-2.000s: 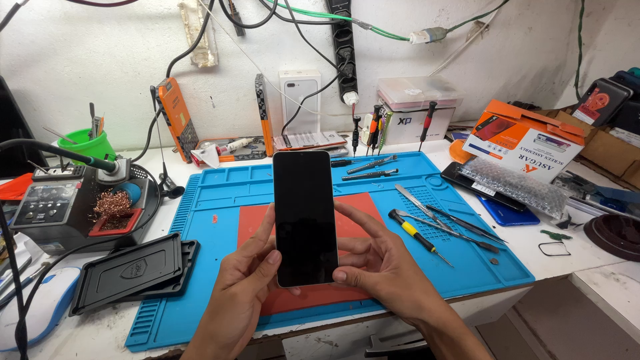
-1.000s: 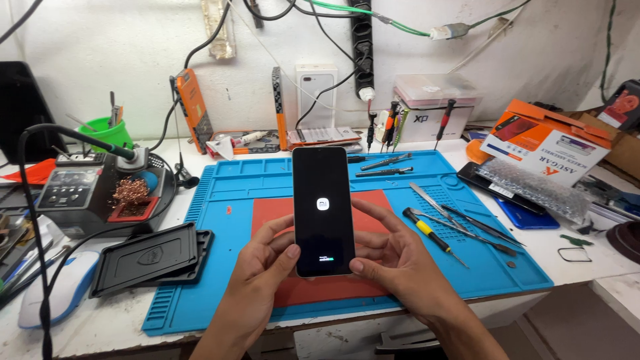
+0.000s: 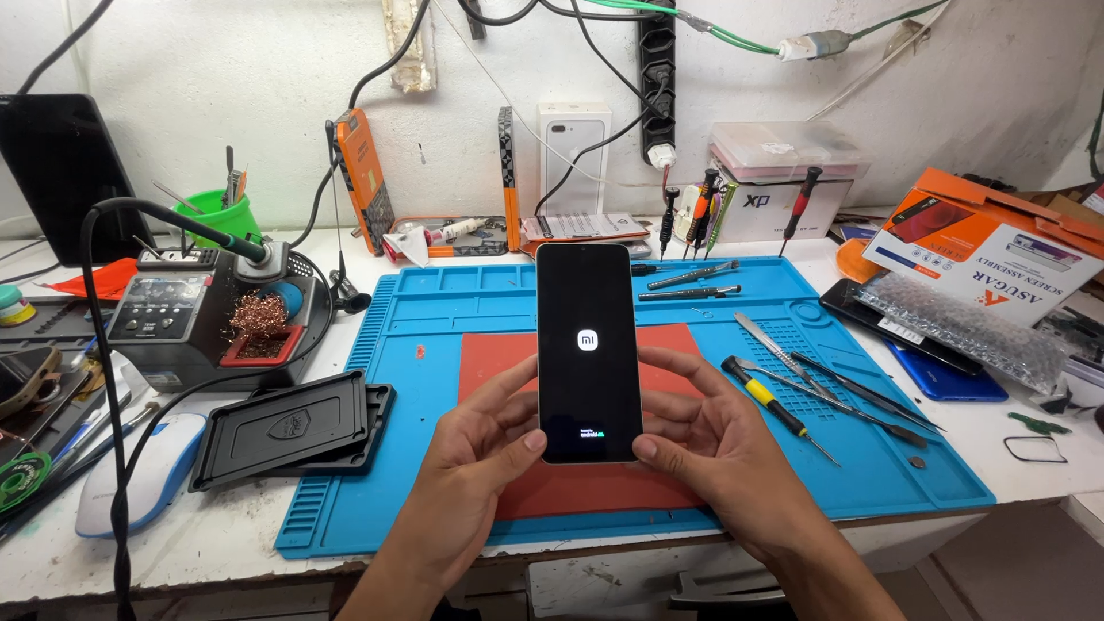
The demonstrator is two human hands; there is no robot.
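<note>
A smartphone (image 3: 589, 379) stands upright between my hands, its dark screen lit with a white logo in the middle and small writing low down. My left hand (image 3: 479, 453) grips its lower left edge, thumb at the front corner. On the lower right edge is my right hand (image 3: 703, 440), thumb also in front, fingers behind. Beneath lie a red pad (image 3: 595, 496) and a blue silicone repair mat (image 3: 414, 345). To the right on the mat rest a yellow-and-black screwdriver (image 3: 762, 395), tweezers (image 3: 862, 390) and a metal tool (image 3: 776, 345).
At left are a soldering station (image 3: 164, 319), stacked black trays (image 3: 280, 427) and a computer mouse (image 3: 142, 474). Screwdrivers (image 3: 703, 207) stand behind the mat. A screen-assembly box (image 3: 983, 250), bubble wrap (image 3: 966, 328) and a blue phone (image 3: 944, 373) sit at right. Cables hang at the back.
The phone's screen was black two seconds back; one second ago it showed the white logo, which is still lit. Both hands have kept their hold on the phone. The view has shifted somewhat.
</note>
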